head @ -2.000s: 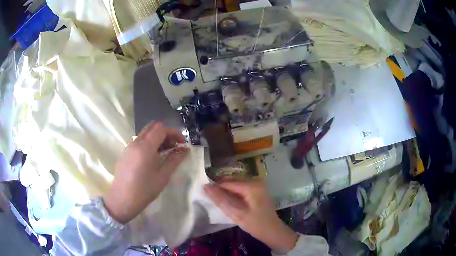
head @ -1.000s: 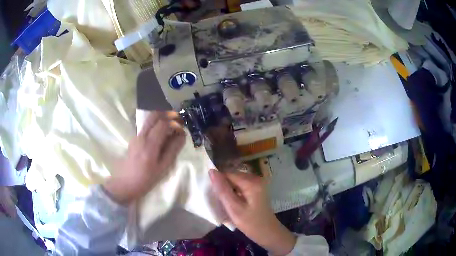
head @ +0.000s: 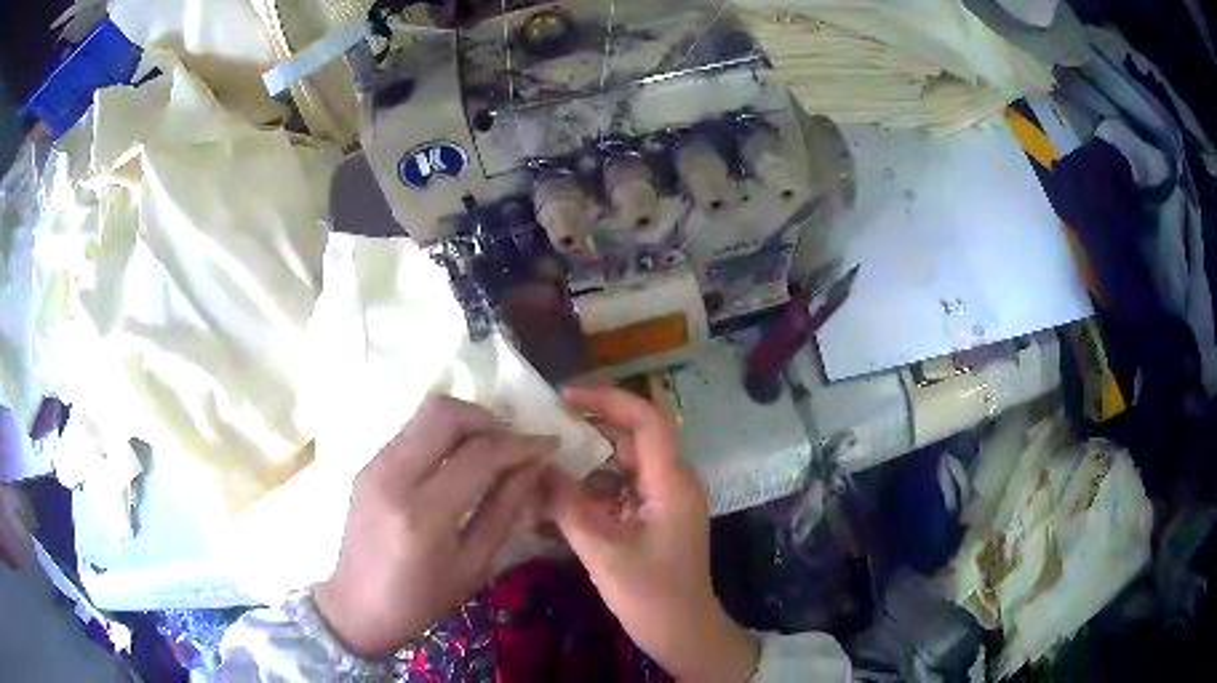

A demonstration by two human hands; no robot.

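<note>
A cream knit panel (head: 387, 300) lies on the sewing plate, its upper part left of the needle area (head: 470, 267) of the stained grey-white overlock machine (head: 441, 120). Its right edge runs down as a narrow strip to my hands. My right hand (head: 634, 500) holds the end of this strip between thumb and fingers, below the machine front. My left hand (head: 447, 500) lies on the panel's lower part, fingers bent and close to my right hand. Whether its fingertips pinch the cloth is hard to tell.
A large cream garment pile (head: 187, 294) is left of the machine. Dark red snips (head: 798, 334) and a white sheet (head: 948, 254) lie to the right. Cut pieces (head: 894, 67) are stacked behind right. Crumpled cream scraps (head: 1054, 547) are at lower right. A blue basket (head: 83, 74) is far left.
My left hand has moved from beside the needle down and right, close to my right hand. My right hand has shifted slightly up. The panel's upper part now shows uncovered. The whole view has shifted.
</note>
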